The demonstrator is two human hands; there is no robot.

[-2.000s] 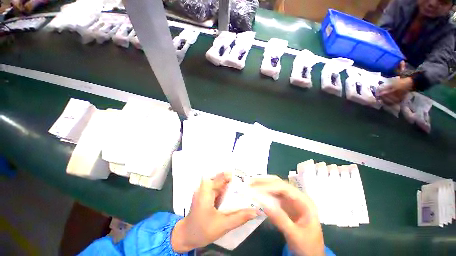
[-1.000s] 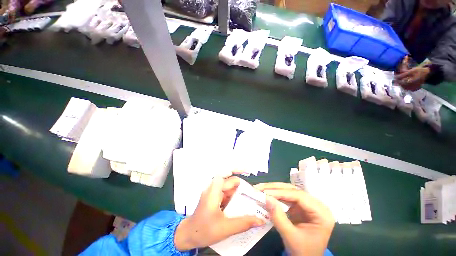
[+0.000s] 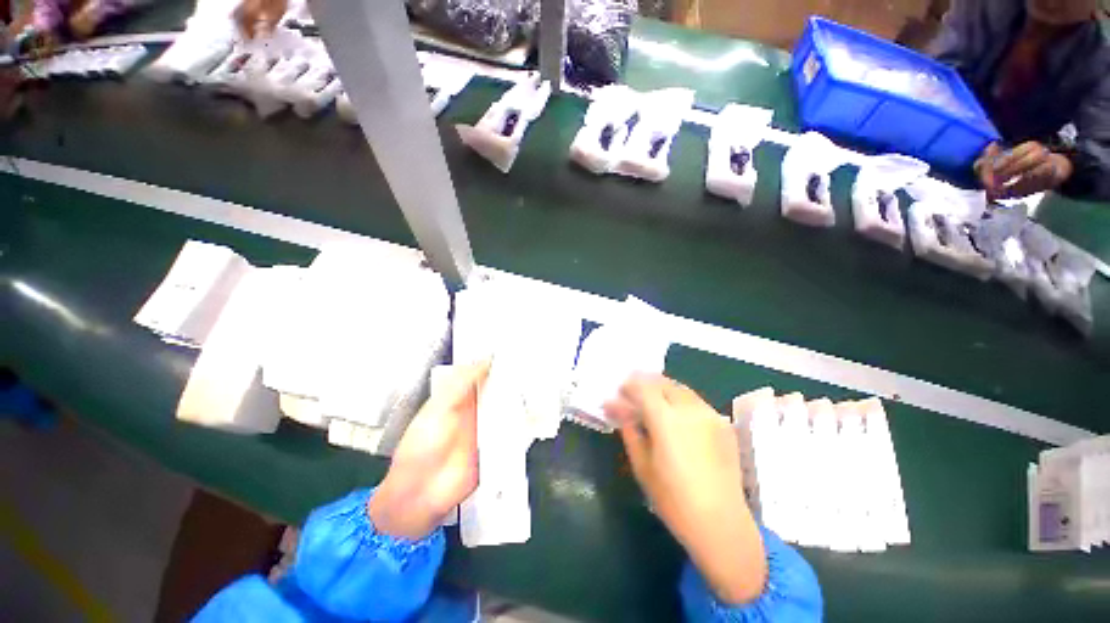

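My left hand [image 3: 432,462] holds a slim white carton [image 3: 497,481] upright in the picture, below the centre pile. My right hand [image 3: 688,456] is at the lower edge of a small pile of white leaflets [image 3: 618,359], fingertips on or just over it; whether they grip a sheet is unclear. Flat white cartons [image 3: 517,323] lie in a loose pile behind my left hand. Thick carton stacks [image 3: 359,341] lie left of it. Folded white cartons [image 3: 822,475] lie in a tight row right of my right hand.
A slanting metal upright [image 3: 402,140] stands behind the piles. A pale guide rail [image 3: 779,353] crosses beyond them. White-sleeved products [image 3: 736,152] line the far belt. A person's hand [image 3: 1022,168] is near a blue bin [image 3: 889,97]. Printed cartons [image 3: 1071,499] stand far right.
My hands have parted from the printed white piece they held together. My left hand moved left and now holds a slim carton. My right hand moved up to the leaflets. Sleeved products shifted right.
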